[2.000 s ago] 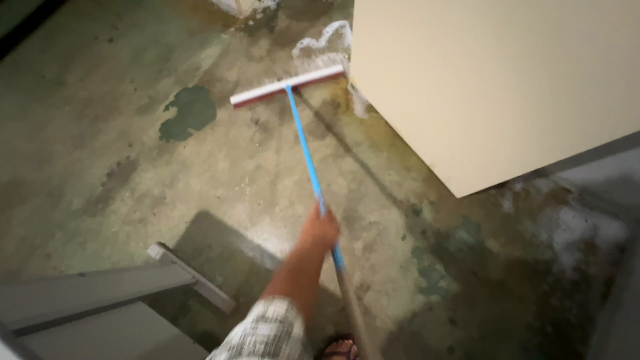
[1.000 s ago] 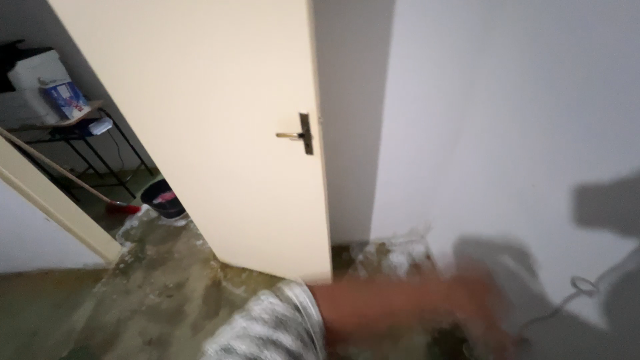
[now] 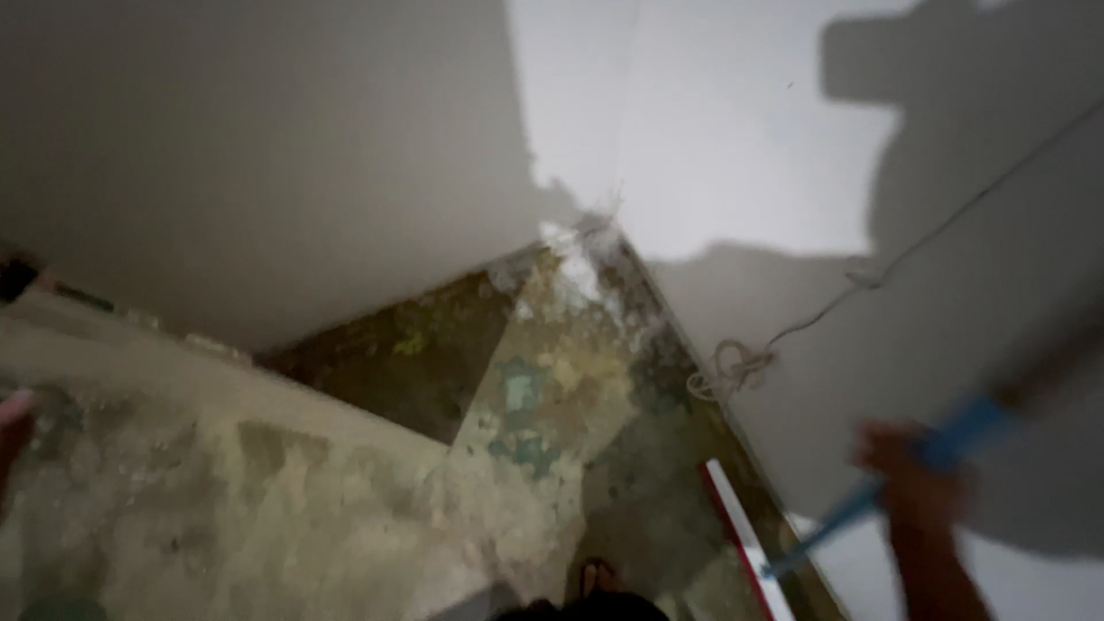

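Note:
At the lower right, my right hand point(image 3: 918, 474) is closed around the blue handle of a floor squeegee. The squeegee's white and red head point(image 3: 746, 543) lies low on the stained concrete floor point(image 3: 345, 517), close alongside the right wall. Its upper handle is blurred. Only a blurred bit of my left hand point(image 3: 15, 410) shows at the left edge, near the door; its fingers cannot be made out. Whitish residue point(image 3: 578, 259) lies in the corner where the walls meet the floor.
A cream door point(image 3: 233, 366) is seen edge-on at the left, angled over the floor. A thin cable point(image 3: 931, 233) runs down the right wall point(image 3: 733, 172) to a loose coil point(image 3: 733, 371) at its foot. My foot point(image 3: 597, 576) shows at the bottom.
The view has swung to the room corner. Two seconds ago the squeegee head was out on the floor left of the door; now it is beside the right wall. My left hand has come into view.

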